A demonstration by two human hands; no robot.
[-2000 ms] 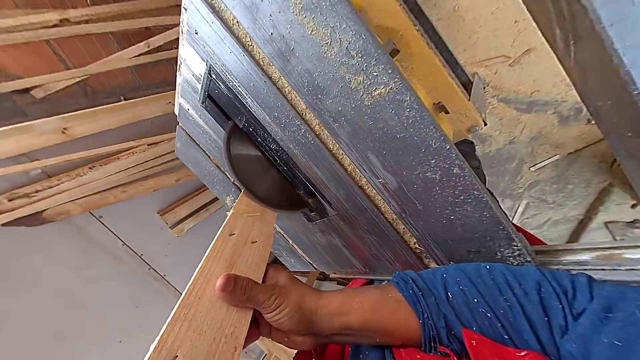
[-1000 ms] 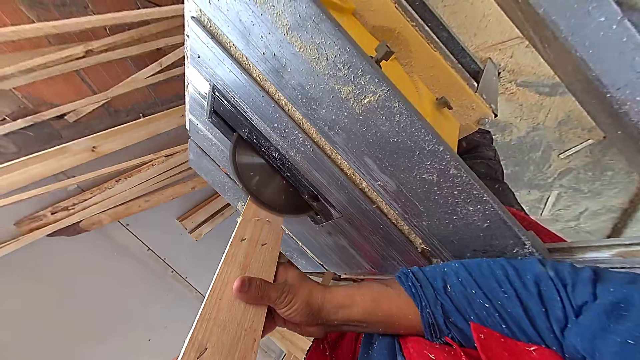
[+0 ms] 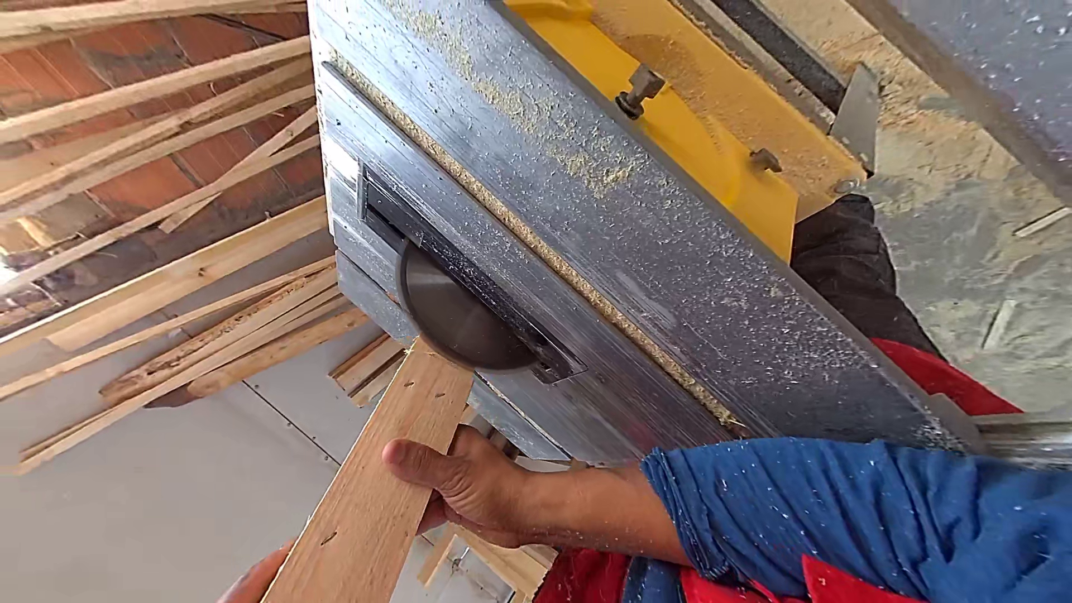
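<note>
My right hand (image 3: 469, 494) comes in from the right with its thumb over a wooden board (image 3: 368, 494) and its fingers curled beneath. The board's upper end touches a round saw blade (image 3: 461, 322), which stands up from a slot in a grey metal saw table (image 3: 586, 243). At the bottom left edge, part of my left hand (image 3: 260, 578) shows beside the board; its grip is hidden. A few small dark marks dot the board's face.
Wood strips (image 3: 226, 318) lie at the left, near red brick (image 3: 146, 180). Sawdust fills a table groove (image 3: 536, 243). A yellow metal part (image 3: 670, 134) with bolts adjoins the table. More wood pieces (image 3: 502, 565) lie below my right forearm.
Part of my left hand has come into view at the bottom left. My right hand keeps hold of the board, whose end remains at the blade. The view has shifted slightly.
</note>
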